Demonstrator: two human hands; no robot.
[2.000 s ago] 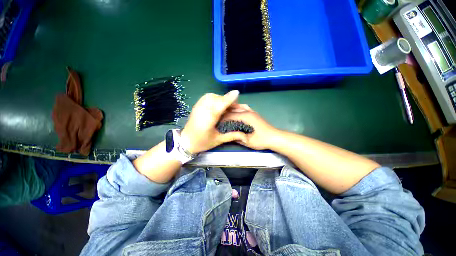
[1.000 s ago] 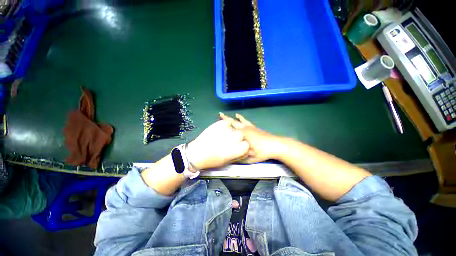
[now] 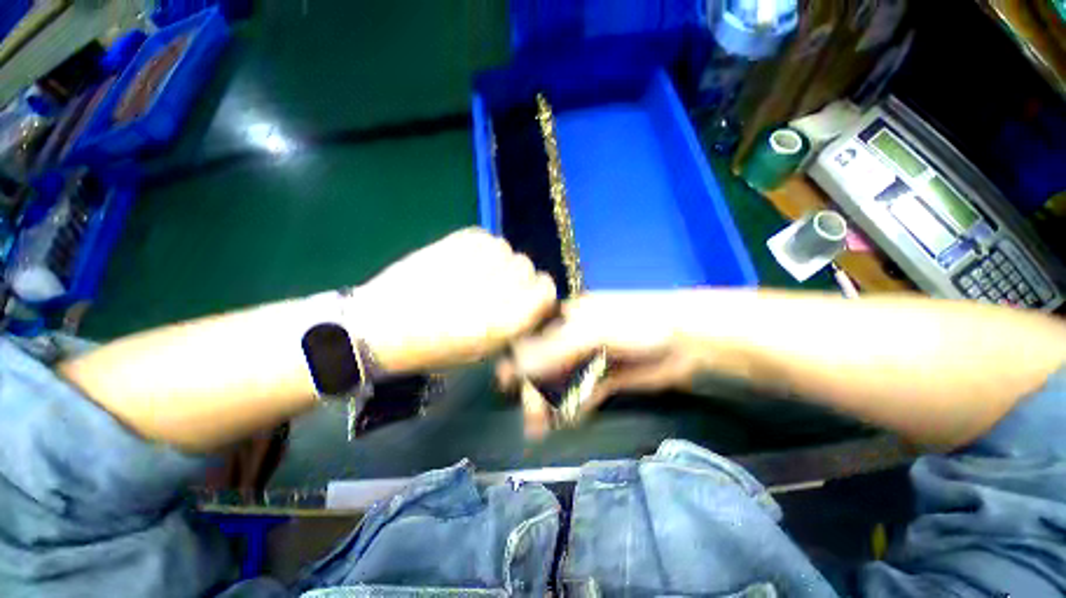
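Observation:
My right hand [image 3: 625,345], blurred, is closed around a wire bundle [image 3: 575,391], whose gold ends point down toward the bench's front edge. My left hand [image 3: 462,298], with a dark band on its wrist, is curled into a fist against the right hand's fingers; whether it grips the bundle is hidden. The loose pile of black leads [image 3: 395,400] lies on the green mat, partly covered by my left wrist. A packed row of leads [image 3: 528,193] with a gold edge runs along the left side of the blue tray [image 3: 715,222], just beyond my hands.
Brown cloth [image 3: 251,458] lies at the lower left, mostly behind my left forearm. A pale scale [image 3: 935,210], a green roll [image 3: 774,158] and a whitish-grey roll [image 3: 816,237] stand at the right. Other blue trays [image 3: 152,88] stand at the far left.
Both forearms have risen and spread over the bench. The bundle's gold ends now show below the right hand. The view has tilted further forward, and my left arm now partly covers the pile and cloth.

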